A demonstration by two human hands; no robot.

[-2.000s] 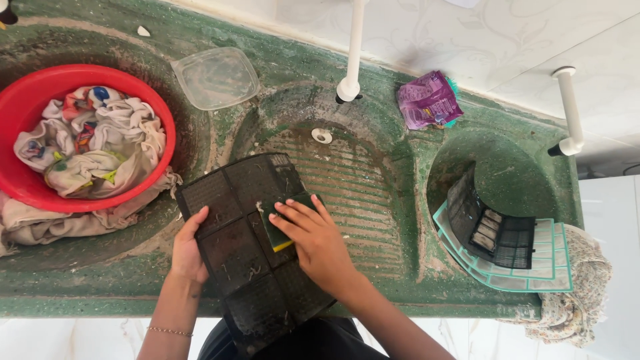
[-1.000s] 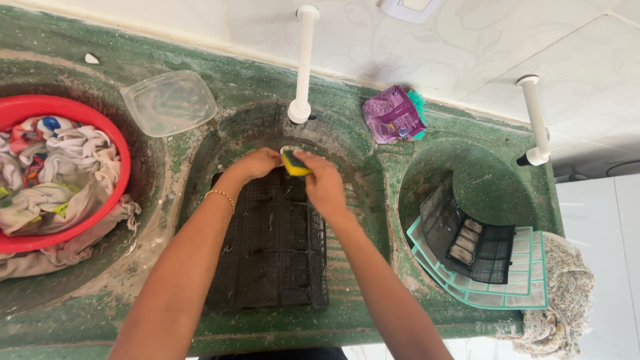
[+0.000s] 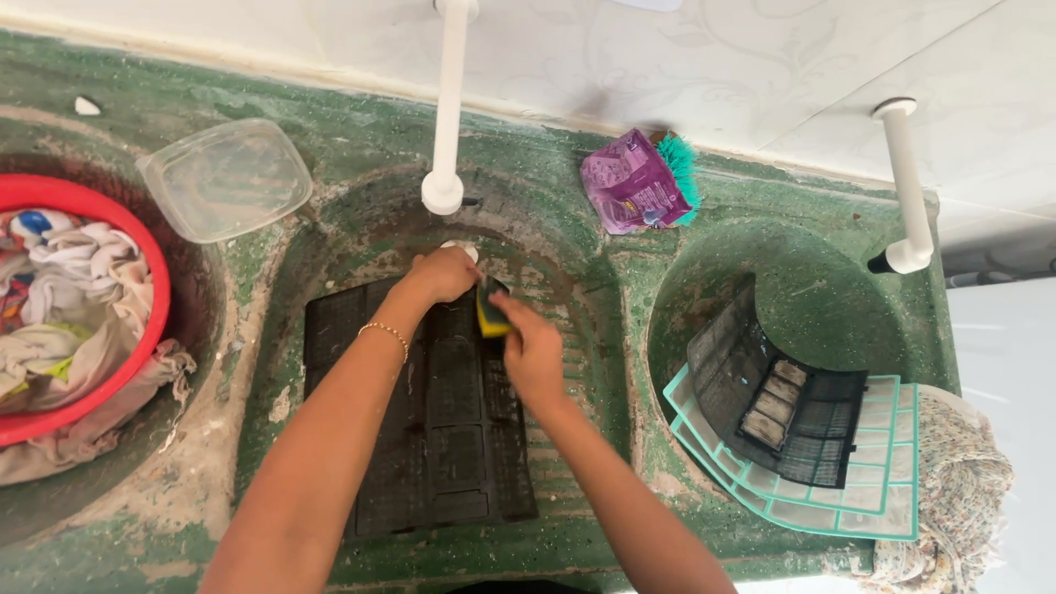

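Observation:
A black mesh air filter panel (image 3: 458, 396) lies in the middle basin, over part of its ribbed washboard floor. My right hand (image 3: 532, 346) grips a yellow and dark green scouring sponge (image 3: 492, 309) at the panel's upper right edge. My left hand (image 3: 445, 274), with a bracelet at the wrist, is at the panel's top edge beside a white round fitting (image 3: 462, 247); its fingers are partly hidden, and whether they grip the panel is unclear. The left forearm covers part of the panel.
White pipe spouts (image 3: 446, 124) stick out above the basins. At left is a red tub (image 3: 157, 272) of cloths, near a clear plastic lid (image 3: 227, 181). A purple packet (image 3: 631, 186) lies on the ledge. Teal-framed filters (image 3: 895, 445) and a black filter (image 3: 726, 363) rest in the right basin.
Two seconds ago the black panel was tilted in my left hand, with the sponge on its face; now it lies in the basin, and both hands are at its top end.

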